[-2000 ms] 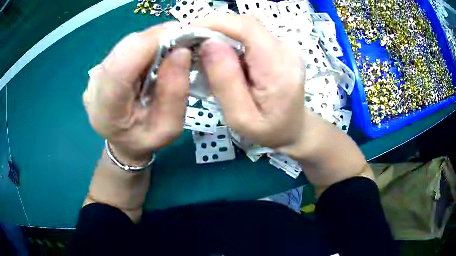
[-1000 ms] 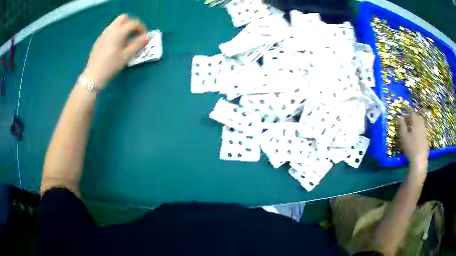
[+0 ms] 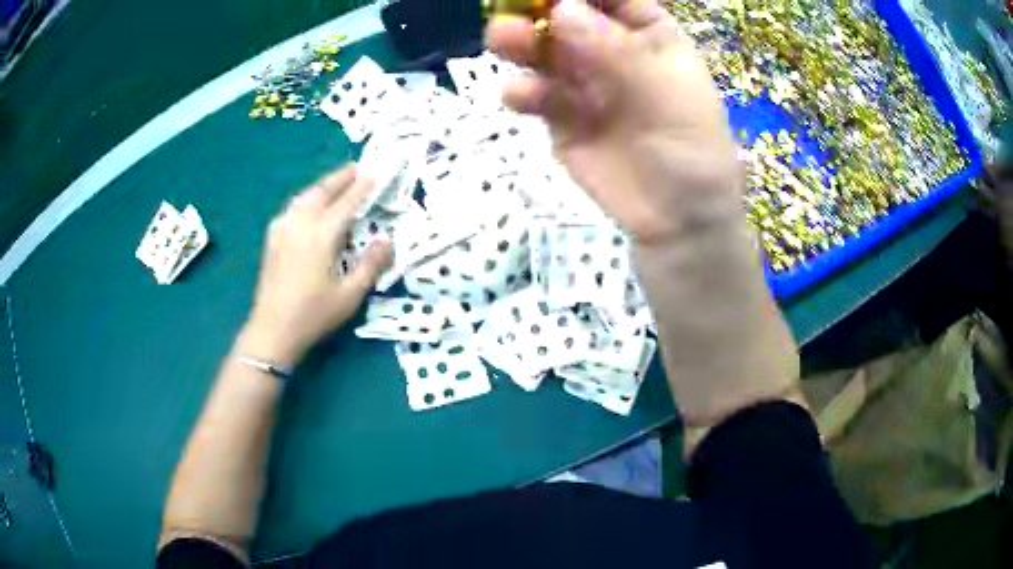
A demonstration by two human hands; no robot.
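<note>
White perforated plates [image 3: 478,250] lie in a loose pile at the centre of the green bench. My left hand [image 3: 317,250] is at the pile's left edge, its fingers on a white plate; whether it grips the plate is unclear. My right hand [image 3: 622,111] is raised above the pile's far right side, near the blue bin, with gold metal fittings [image 3: 520,9] at its fingertips, partly cut off by the top edge. A small stack of white plates [image 3: 172,241] lies apart at the left.
A blue bin [image 3: 878,228] full of gold and silver fittings stands at right. A small heap of fittings [image 3: 294,83] and a black object [image 3: 439,28] lie beyond the pile. A small black object [image 3: 40,465] is at far left. A tan sack [image 3: 905,422] is below the bench at right.
My left hand has left the small stack at left and moved to the central pile. My right hand has come out of the blue bin and risen with gold fittings. The view has shifted.
</note>
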